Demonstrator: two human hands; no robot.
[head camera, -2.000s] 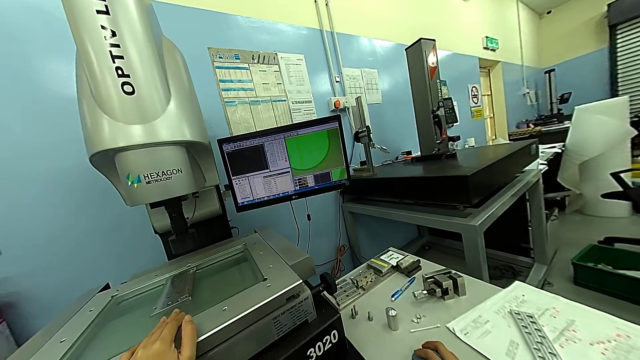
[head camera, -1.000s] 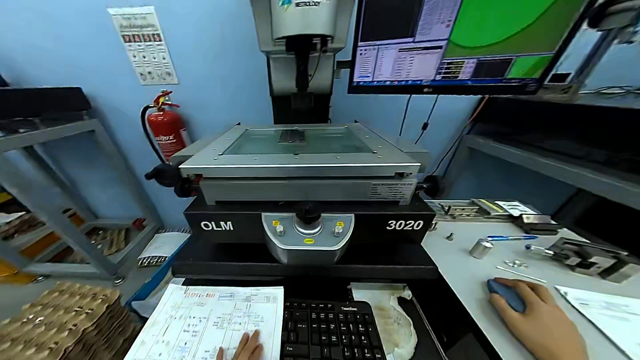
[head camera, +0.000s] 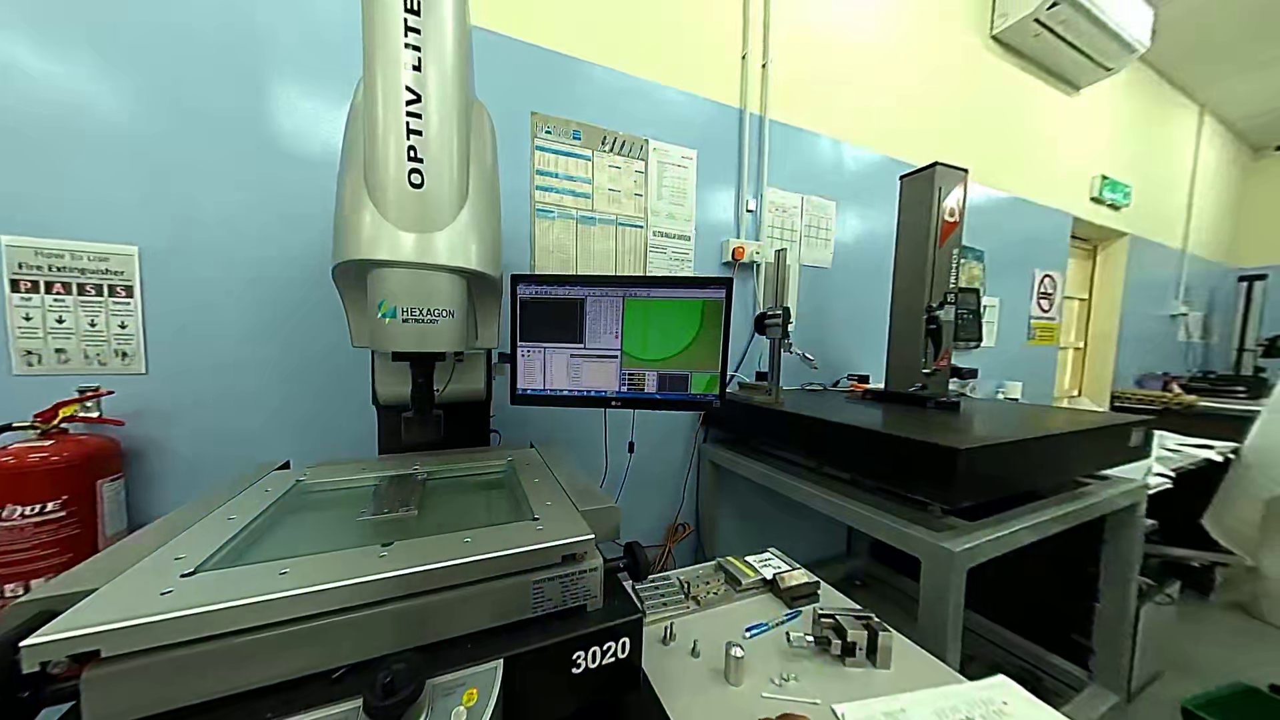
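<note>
Only a sliver of my right hand (head camera: 785, 716) shows at the bottom edge, near a thin metal pin (head camera: 791, 698) on the side table; what it holds is hidden. My left hand is out of view. A flat metal part (head camera: 396, 495) lies on the glass stage (head camera: 470, 510) of the optical measuring machine, under its Hexagon head (head camera: 420, 310). The monitor (head camera: 620, 342) behind displays a green field with a curved dark edge. Beside the machine, a metal cylinder (head camera: 735, 663) stands upright. A blue pen (head camera: 772, 624) and a small steel vise (head camera: 850, 637) lie beyond it.
A stage knob (head camera: 632, 561) juts toward the side table (head camera: 700, 610). Metal blocks (head camera: 715, 583) line its back edge, and a paper sheet (head camera: 950, 703) covers its front right. A black surface plate (head camera: 940, 440) carries a height gauge (head camera: 928, 290). A fire extinguisher (head camera: 60, 490) is at left.
The view has swung upward and right. One second ago my left hand was on a paper sheet and my right hand on a blue mouse; now the left is out of view.
</note>
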